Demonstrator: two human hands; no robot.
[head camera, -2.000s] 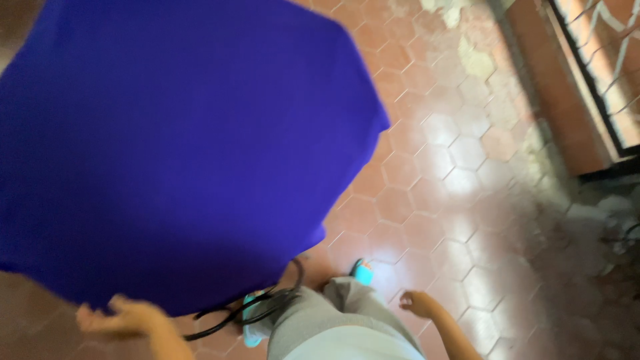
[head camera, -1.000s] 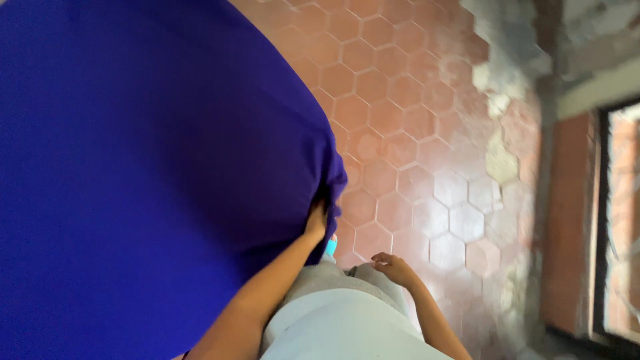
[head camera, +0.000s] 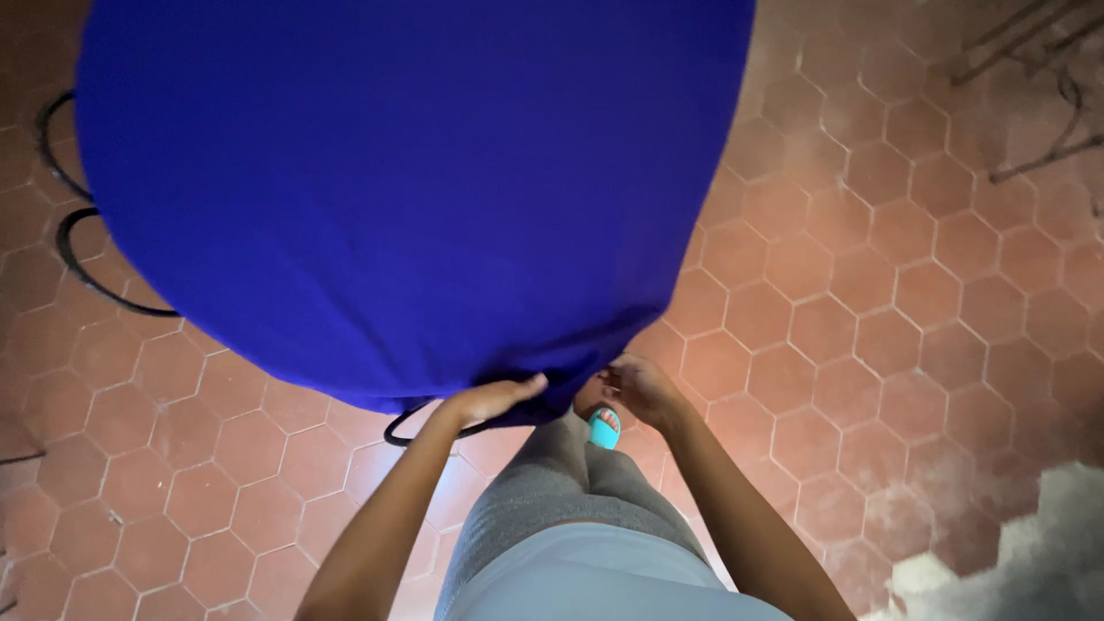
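A large blue-purple cloth (head camera: 414, 190) is spread over a roughly round surface, its near edge bunched in front of my legs. My left hand (head camera: 496, 401) lies on that near edge, thumb on top of the fabric; its fingers are partly hidden, so its hold is unclear. Just right of the gathered corner is my right hand (head camera: 638, 388), fingers curled near the cloth's edge; whether they pinch it cannot be told. Dark curved loops (head camera: 108, 297) stick out from under the cloth on the left, and another loop (head camera: 401, 431) shows beside my left wrist.
Hexagonal terracotta floor tiles (head camera: 897, 345) surround the cloth. Dark thin metal legs (head camera: 1048, 159) of some furniture stand at the upper right. A pale worn patch (head camera: 1044, 535) marks the floor at lower right. My foot in a turquoise sandal (head camera: 602, 431) is below the cloth's corner.
The view has shifted strongly. My right hand, earlier apart from the cloth near my hip, is now at its near corner. My left hand remains at the cloth's near edge.
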